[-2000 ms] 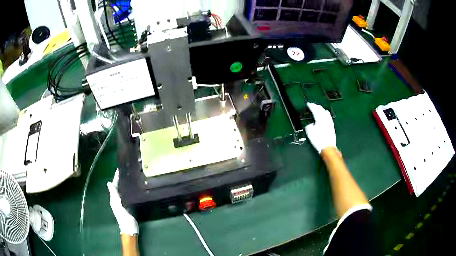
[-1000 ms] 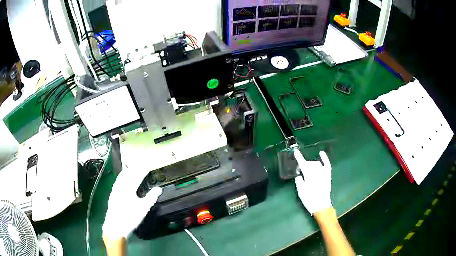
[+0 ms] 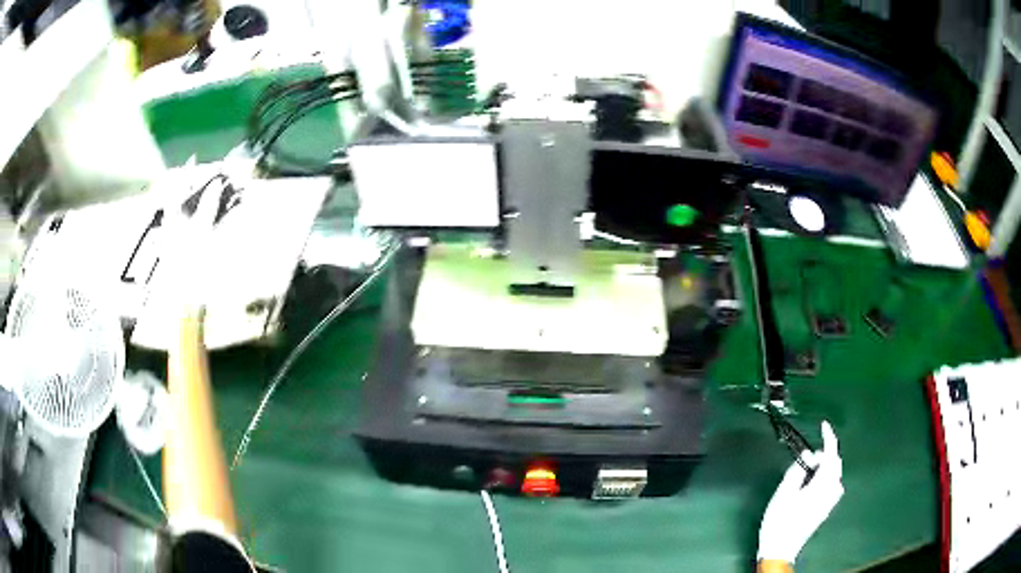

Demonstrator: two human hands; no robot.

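My left hand (image 3: 196, 260), white-gloved and blurred, is over the white platform (image 3: 252, 297) at left. Dark thin shapes show at its fingertips; I cannot tell if it grips them. Another thin black frame part (image 3: 143, 249) lies on the platform. My right hand (image 3: 804, 492), white-gloved, holds a thin black frame part (image 3: 793, 439) at lower right, by the end of a long black bar (image 3: 767, 319). The press (image 3: 549, 202) stands in the middle. Its pale plate (image 3: 537, 308) is above the dark bed (image 3: 537, 375), which has a green mark.
A white fan (image 3: 67, 358) stands at left. More black frame parts (image 3: 829, 325) lie on the green mat at right. A red-edged white tray (image 3: 985, 459) is at far right, a monitor (image 3: 829, 106) behind. A white cable (image 3: 493, 532) runs from the press front.
The view has turned left. The pale plate has risen off the bed. My left hand has gone from the press to the platform. My right hand has come nearer and holds a frame part.
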